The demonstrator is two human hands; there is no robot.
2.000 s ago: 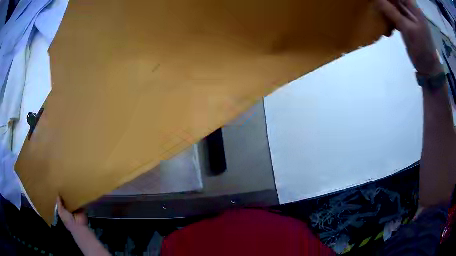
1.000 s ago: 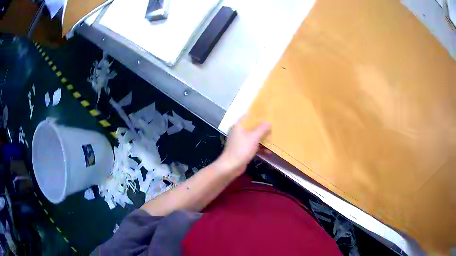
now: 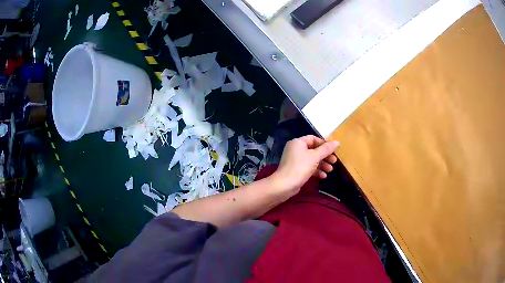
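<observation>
The large orange-brown card pattern (image 3: pixel 426 143) lies flat on white fabric panels (image 3: pixel 365 83), which show as a strip along its upper left edge. The pattern runs out of the picture at the right and bottom. My left hand (image 3: pixel 307 160) pinches the pattern's near left corner between thumb and fingers at the table edge. Whether it also grips the fabric beneath cannot be told. My right hand is not in view.
The grey metal-edged table (image 3: pixel 299 61) bears a black bar weight (image 3: pixel 314 11) and the corner of a white stack (image 3: pixel 268 5) at the top. White scraps (image 3: pixel 194 121) and a white bucket (image 3: pixel 102 91) are on the green floor at the left.
The view has swung left and down towards the floor. The pattern, held up two seconds ago, lies on the fabric. My left hand has shifted to its near corner; my right hand has left view.
</observation>
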